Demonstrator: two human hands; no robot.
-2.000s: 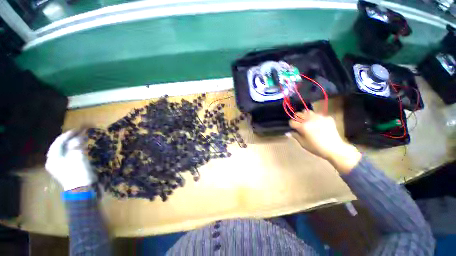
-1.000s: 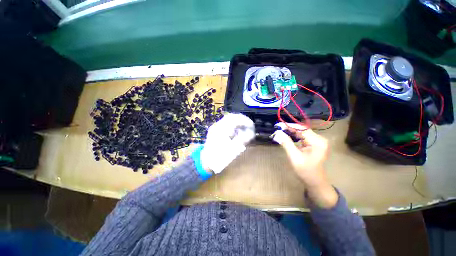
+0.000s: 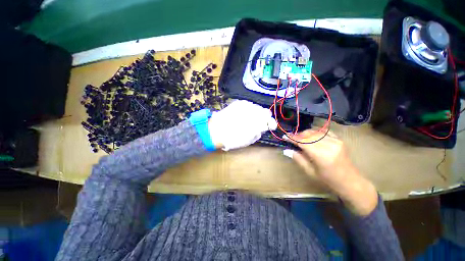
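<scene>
The larger housing half (image 3: 341, 71) lies open, with the speaker driver (image 3: 252, 76) inside at its left. The green circuit board (image 3: 304, 71) lies over the driver, and red lead wires (image 3: 331, 104) loop down from it. The smaller housing half (image 3: 304, 121) is nearest me, mostly hidden under my hands. My gloved left hand (image 3: 239, 125) reaches over its left part, fingertips at the wires. My bare right hand (image 3: 324, 153), with white fingertips, is at its right front edge. Whether either hand holds a small part cannot be seen.
A big pile of black button strips (image 3: 148, 97) lies at left on the tan bench (image 3: 214, 176). Another open speaker unit (image 3: 408, 114) stands at right. Large black housings (image 3: 33, 81) are at far left. The green belt (image 3: 168, 18) and its pale rail run behind.
My left hand has gone from the pile to the smaller housing half, now further over it. My right hand has moved slightly forward on it. The view has shifted; the housing appears larger and tilted.
</scene>
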